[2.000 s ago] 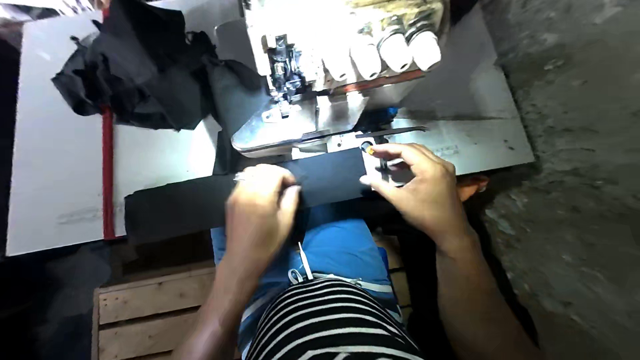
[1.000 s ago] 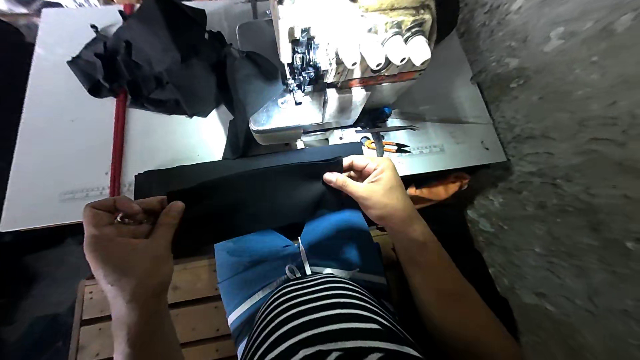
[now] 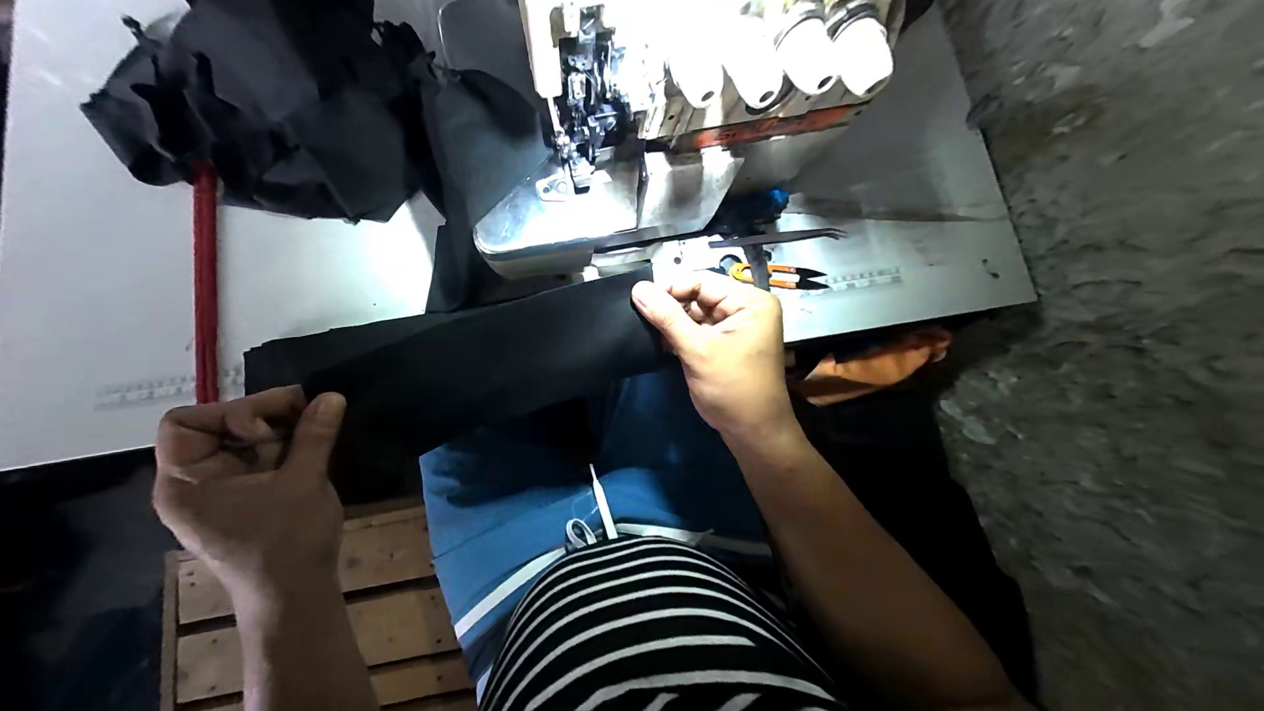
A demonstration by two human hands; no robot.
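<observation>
A strip of black fabric (image 3: pixel 504 360) stretches between my two hands, over my lap and the table's front edge. My left hand (image 3: pixel 247 464) pinches its left end between thumb and fingers. At the upper right corner, my right hand (image 3: pixel 726 336) grips the strip with thumb and forefinger. More black fabric lies behind the strip's left part. Beyond it stands an overlock sewing machine (image 3: pixel 612 148), its lamp lit. Orange-handled thread snips (image 3: pixel 790 276) lie just behind my right hand, close to a dark tweezer-like tool (image 3: pixel 790 237).
A crumpled heap of black fabric (image 3: pixel 296 109) covers the table's back left. A red strip (image 3: pixel 205 286) runs from it toward the front of the white table (image 3: pixel 89 296). Orange cloth (image 3: pixel 879 365) hangs below the right edge. A rough wall (image 3: pixel 1116 296) borders the right side.
My left hand has moved left from the middle of the fabric to its left end. My right hand, earlier near the snips, now holds the fabric, which is lifted and drawn out.
</observation>
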